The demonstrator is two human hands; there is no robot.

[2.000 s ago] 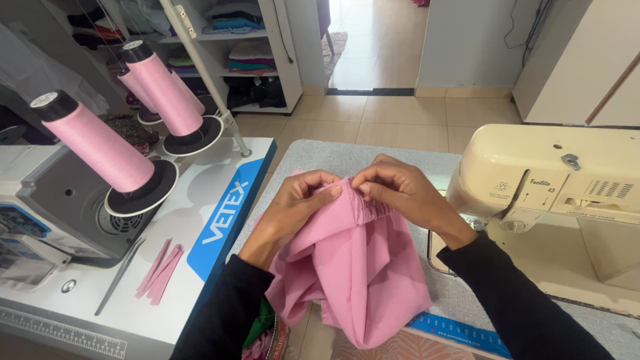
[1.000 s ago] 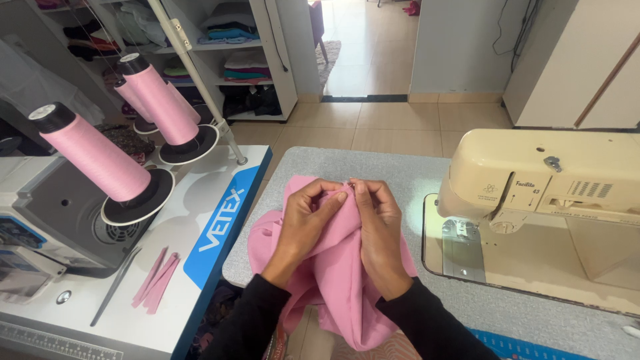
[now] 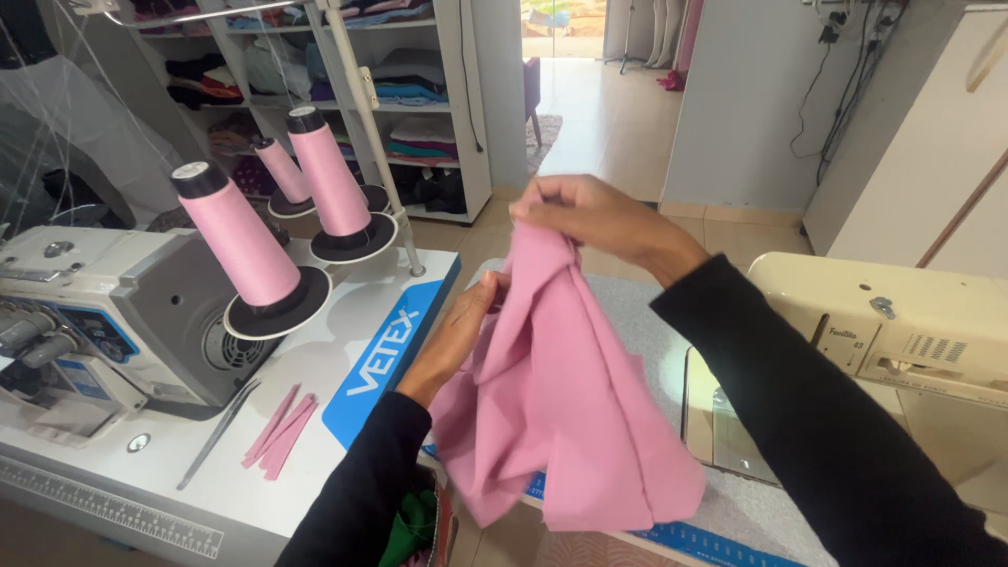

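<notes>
A pink fabric piece with a long seam hangs in loose folds over the front of the grey table. My right hand pinches its gathered top between thumb and fingers, raised above the table. Lower and to the left, my left hand is at the fabric's left edge; its fingertips are partly behind the cloth, so its hold is unclear. Narrow pink fabric strips and metal tweezers lie on the white machine table at left.
Pink thread cones stand beside a serger at left. A cream sewing machine is at right on the grey table. Blue measuring tape runs along the front edge. Shelves of folded cloth stand behind.
My hands were together at the fabric's top edge; now they are apart, the right raised with the gathered top and the left lower. The cloth hangs more stretched out. The view has shifted.
</notes>
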